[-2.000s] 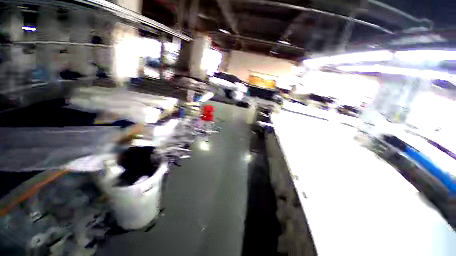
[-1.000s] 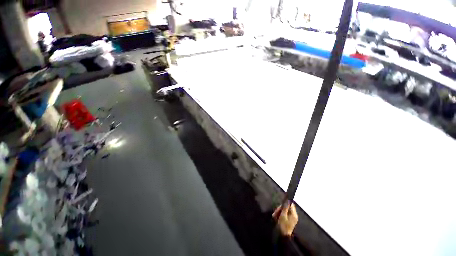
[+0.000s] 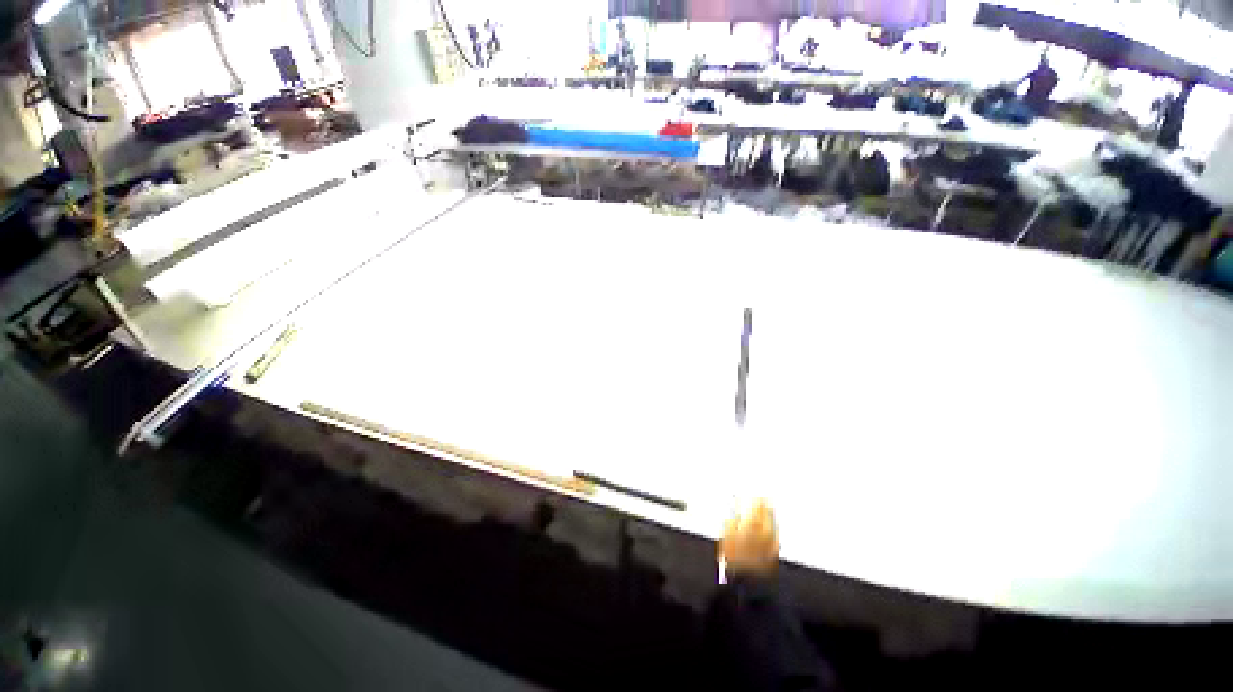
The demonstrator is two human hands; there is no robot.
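My right hand (image 3: 751, 538) is blurred at the near edge of the white-covered table (image 3: 920, 406), right of centre. It is closed on a thin steel ruler (image 3: 744, 362), which points away over the white surface. Glare hides the ruler's part nearest the hand. A short dark bar (image 3: 629, 489) lies along the near edge, left of the hand. It meets the right end of a long brown wooden strip (image 3: 446, 446). A short mottled cloth weight (image 3: 272, 354) lies farther left. My left hand is not in view.
A long silvery rail (image 3: 325, 287) crosses the table at the left, with blue pieces at its near end. White rolls (image 3: 230, 250) lie beyond it. A blue roll (image 3: 609, 141) and piled cloth are on tables behind. Grey floor shows at lower left.
The view has swung right from the aisle to the table. The ruler, raised steeply in my right hand a second ago, now appears lower and shorter over the white surface.
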